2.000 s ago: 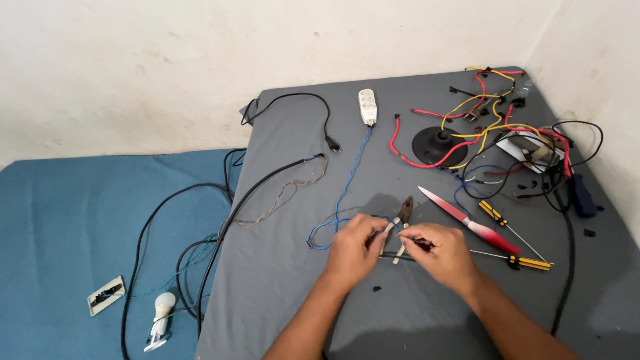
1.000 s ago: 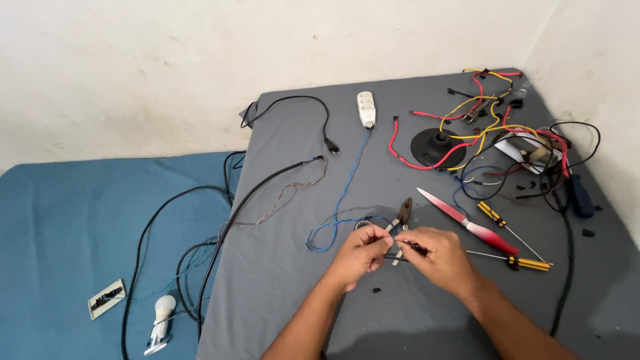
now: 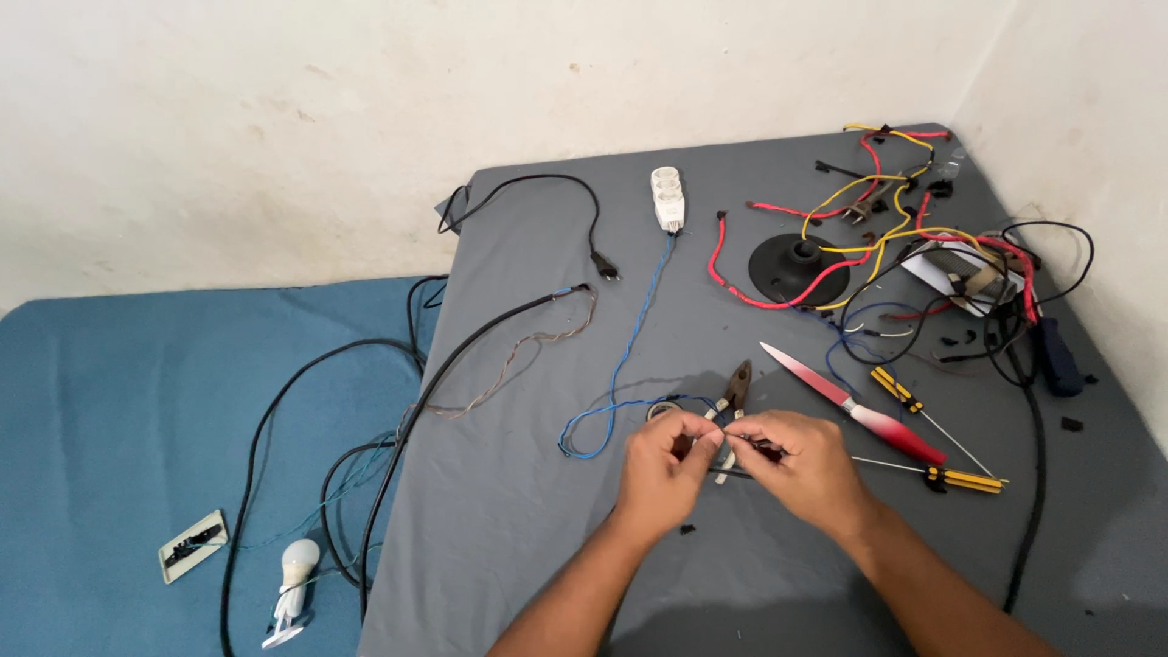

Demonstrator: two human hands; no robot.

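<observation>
Near the front middle of the grey cloth surface, my left hand point(image 3: 671, 461) and my right hand point(image 3: 803, 461) meet fingertip to fingertip, pinching a thin wire whose end is mostly hidden by the fingers. Pliers point(image 3: 737, 388) with pale handles lie just behind and beneath my fingers. A twisted blue wire point(image 3: 639, 319) runs from a white multi-socket outlet point(image 3: 668, 196) toward my hands. Part of a black cable point(image 3: 730, 473) shows between my hands. Right of my right hand lie a red and white knife point(image 3: 849, 401) and two yellow-and-black screwdrivers point(image 3: 972, 481) point(image 3: 897, 390).
A black round lamp holder point(image 3: 794, 269) with red and yellow wires sits at the back right, beside tangled cables and a blue handle point(image 3: 1058, 356). A black plug point(image 3: 604, 265) and thick black cable point(image 3: 465, 347) lie left. A bulb point(image 3: 299, 561) and wall plate point(image 3: 192, 546) rest on the blue surface.
My hands have stayed over the pliers. Their fingertips have drawn together; one second ago a small gap showed between them.
</observation>
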